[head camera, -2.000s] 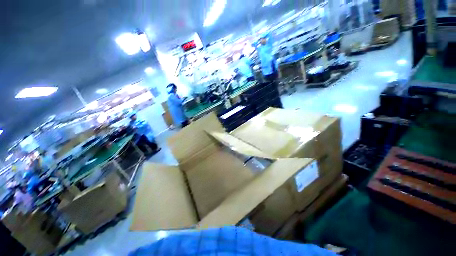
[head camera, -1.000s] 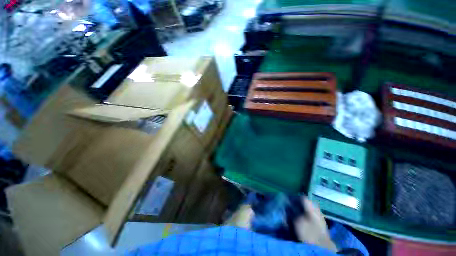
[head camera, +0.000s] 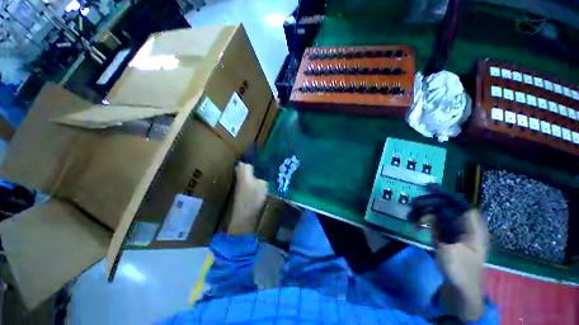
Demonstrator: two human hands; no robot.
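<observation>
The pale green fixture [head camera: 417, 148] lies near the bench's front edge, with small black parts in two rows above silver strips. My right hand [head camera: 458, 238], with black-covered fingertips, is over its lower right corner and hides part of it. My left hand [head camera: 249, 193] is blurred at the bench's left front edge, beside the carton, its fingertips dark. I cannot tell whether either hand holds anything. A small silver-white piece or cluster [head camera: 287, 174] lies on the green mat just right of my left hand.
A red-brown tray [head camera: 355, 98] with rows of black parts stands behind. A crumpled white bundle [head camera: 440, 105] lies beside it. Another tray [head camera: 489, 136] holds white pieces at right. Heaped screws [head camera: 524, 212] lie right of the fixture. Large open cartons [head camera: 127, 168] stand left.
The view has swung down and right to the bench. My hands, close together at the bench's front edge a second ago, are now apart, left by the carton, right over the fixture.
</observation>
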